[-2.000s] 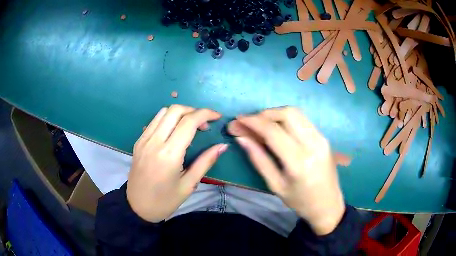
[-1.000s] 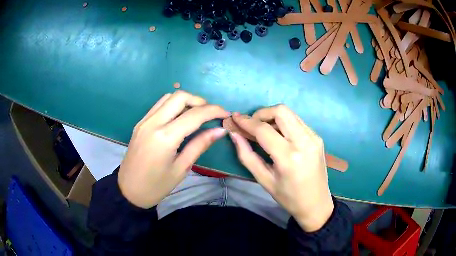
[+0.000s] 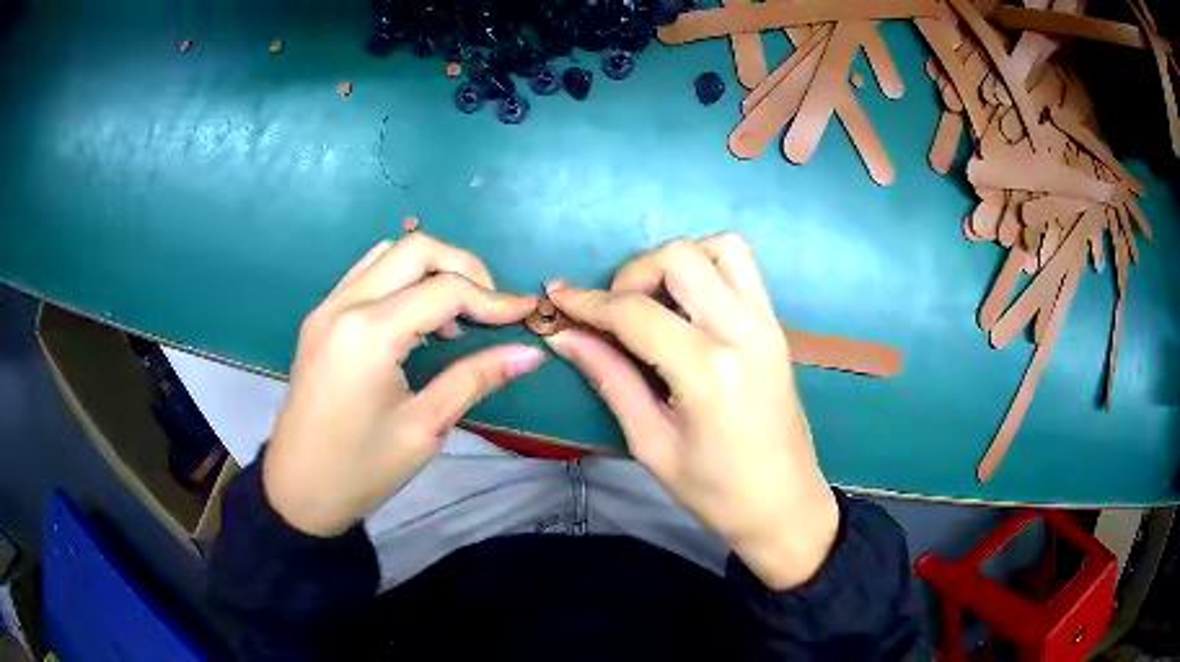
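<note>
A tan carrying strap (image 3: 844, 353) runs under my right hand, its far end showing on the green table to the right. Its near rounded end, with a dark spot at the strap end hole, is between my fingertips. My right hand (image 3: 699, 388) pinches this end between thumb and index finger. My left hand (image 3: 388, 375) touches the same end from the left with index finger and thumb. Whether a strap button sits in the hole is too small to tell. A dark heap of strap buttons (image 3: 518, 32) lies at the table's back.
A pile of loose straps (image 3: 1048, 194) lies at the back right of the green table (image 3: 233, 194). One loose button (image 3: 709, 88) and several waste dots (image 3: 412, 224) are scattered about. A red stool (image 3: 1022, 595) stands below right, a blue panel (image 3: 110, 595) below left.
Two seconds ago my fingertips were around a small dark piece; now they hold the strap's rounded end, its hole facing up. The strap's far end shows more beyond my right hand. The view has shifted slightly.
</note>
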